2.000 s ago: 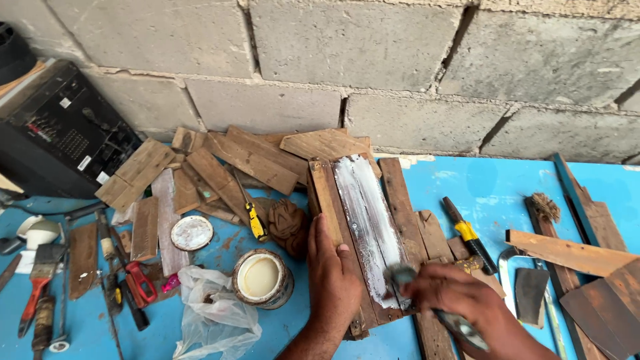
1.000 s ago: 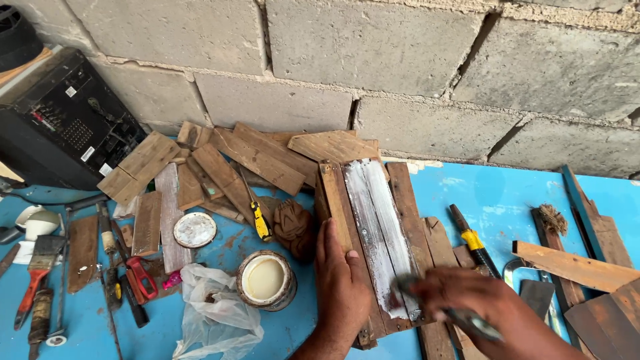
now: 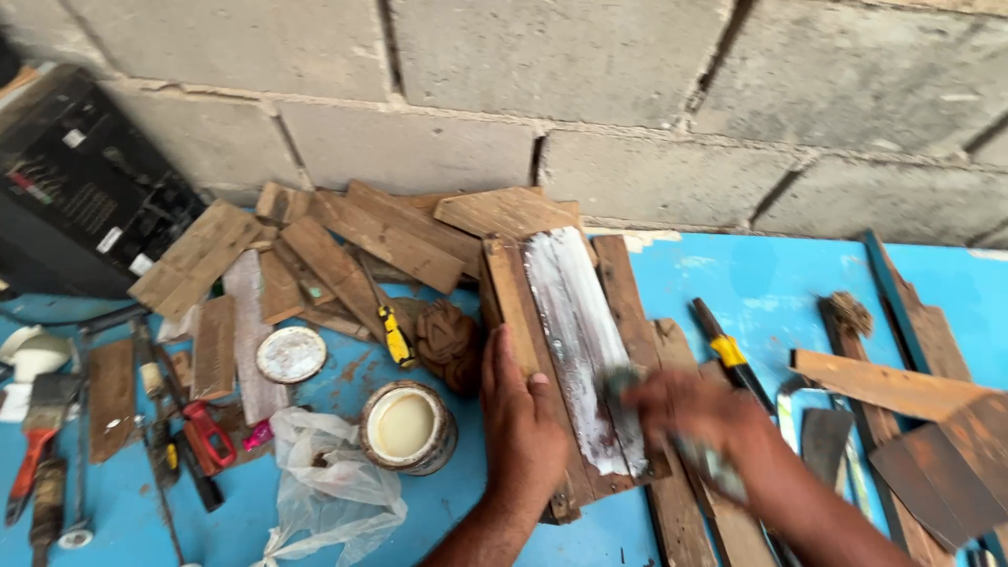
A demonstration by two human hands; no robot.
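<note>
My left hand (image 3: pixel 520 425) grips the left side of a wooden box (image 3: pixel 508 303), its thumb on the top. Wet white paint (image 3: pixel 563 276) covers a broad strip along the box's top, with dark wood showing through in places. In my right hand (image 3: pixel 701 409), blurred by motion, is a paintbrush (image 3: pixel 622 386), its bristles on the lower right part of the strip. An open can of cream-white paint (image 3: pixel 405 425) stands left of my left hand, beside a crumpled clear plastic bag (image 3: pixel 335 480). A paint-smeared round lid (image 3: pixel 291 354) lies farther back.
Wood scraps (image 3: pixel 378 236) are piled against the block wall (image 3: pixel 441 150). A yellow-handled screwdriver (image 3: pixel 395 337) lies beside a brown carved object (image 3: pixel 447 342). Brushes and tools, including a red-handled paintbrush (image 3: pixel 39 441), lie left. A black case (image 3: pixel 87 189) stands behind them. Boards and a yellow-black handled tool (image 3: pixel 728 350) lie right.
My right hand has moved the brush back and forth over the lower part of the strip. My left hand stays on the box's left side.
</note>
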